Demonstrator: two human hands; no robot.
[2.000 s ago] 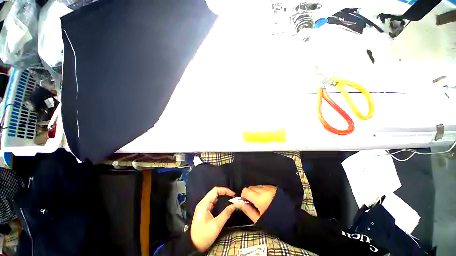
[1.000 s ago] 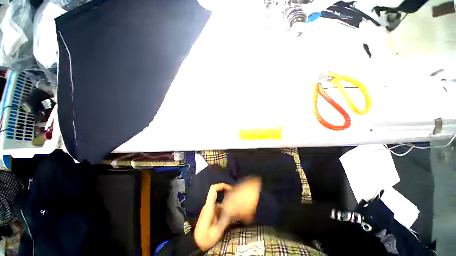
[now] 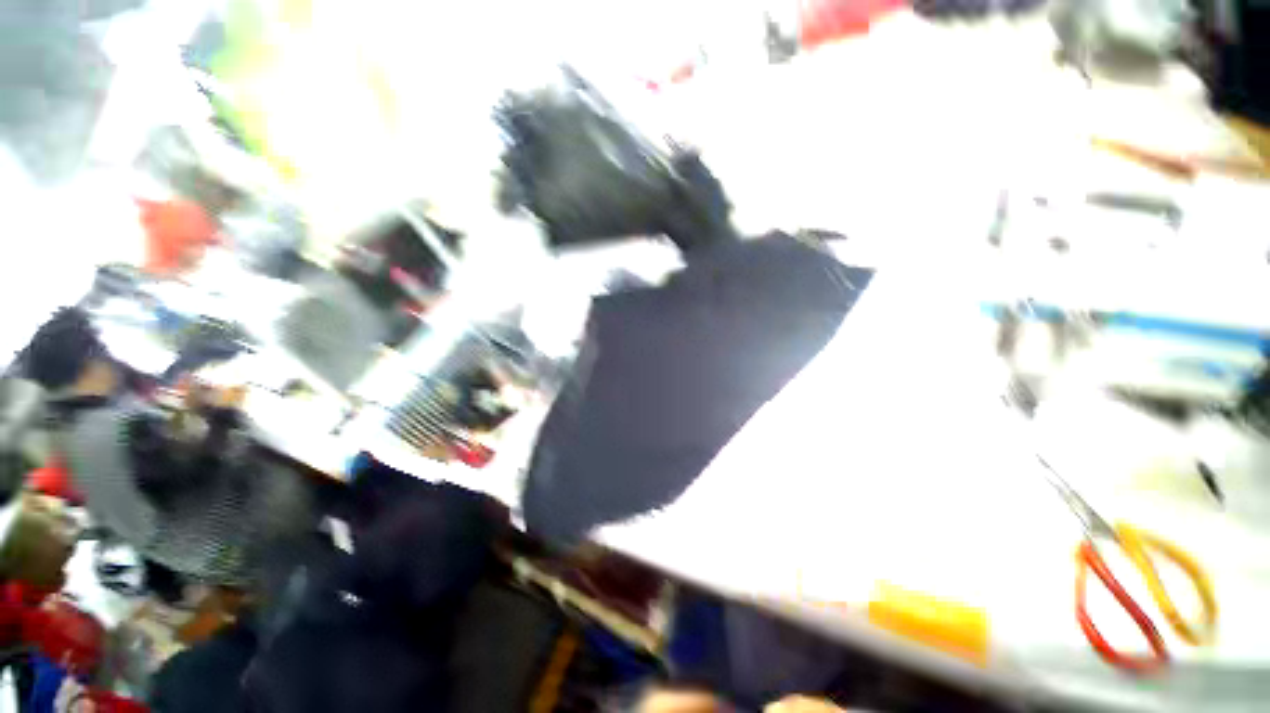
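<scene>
The view is blurred and tilted. A dark navy garment panel (image 3: 683, 397) lies flat on the white table (image 3: 836, 460), its lower end at the front edge. Shears (image 3: 1135, 599) with one red and one yellow-orange loop lie on the table at right. Only small skin-toned parts of my left hand (image 3: 678, 701) and my right hand (image 3: 804, 705) show at the bottom edge, below the table edge. Their fingers and anything in them are cut off.
A blurred basket (image 3: 449, 397) of oddments stands left of the panel. A black bag or cloth (image 3: 599, 167) is behind it. Orange-yellow tape (image 3: 930, 623) marks the front edge. A dark garment heap (image 3: 404, 557) hangs at lower left. A person (image 3: 84, 376) is at far left.
The view has swung left and upward and tilted. The panel, shears and tape appear farther right and lower. My hands, earlier together over the lap, are now almost out of the picture.
</scene>
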